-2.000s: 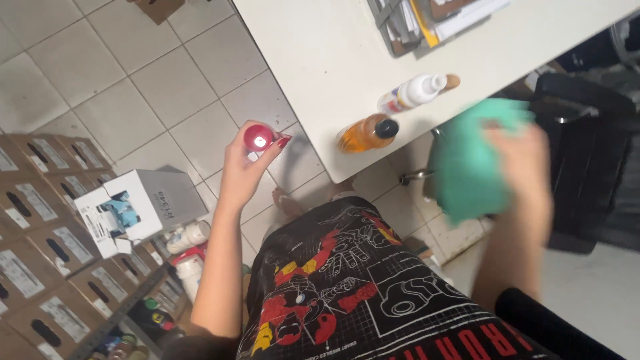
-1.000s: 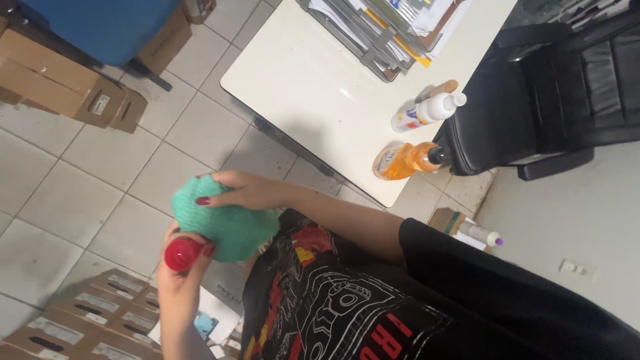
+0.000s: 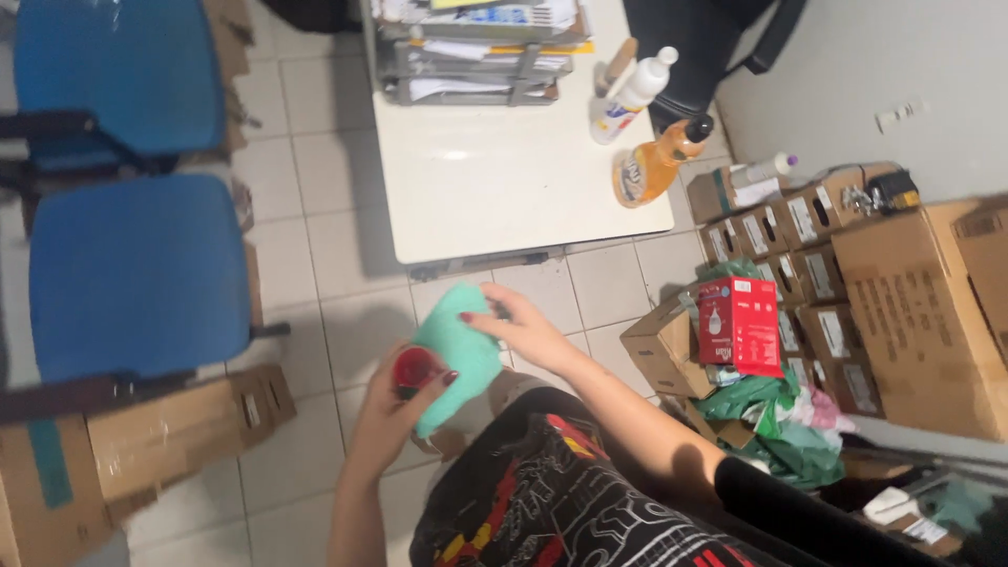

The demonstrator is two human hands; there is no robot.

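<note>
My left hand [image 3: 394, 409] is closed around a small red container [image 3: 415, 370], its round end facing up. My right hand [image 3: 516, 323] grips the upper edge of a green cloth [image 3: 461, 354], which lies against the red container and hangs in front of the tiled floor. Both hands are in the air just off the near edge of the white table [image 3: 488, 197]. On that table stand an orange bottle with a black cap [image 3: 647, 169] and a white plastic bottle [image 3: 630, 98], with a wooden-backed brush or similar object [image 3: 618, 67] beside it.
Paper trays [image 3: 480, 67] full of documents sit on the table's far part. Blue chairs [image 3: 138, 276] stand at the left, above cardboard boxes [image 3: 169, 433]. At the right are a red box [image 3: 739, 324], green plastic bags [image 3: 787, 433] and stacked cartons [image 3: 906, 315]. A black chair [image 3: 693, 47] is behind the table.
Two seconds ago my right hand held the cloth far to the right of my left hand; now the cloth is against the red container. The view has turned strongly.
</note>
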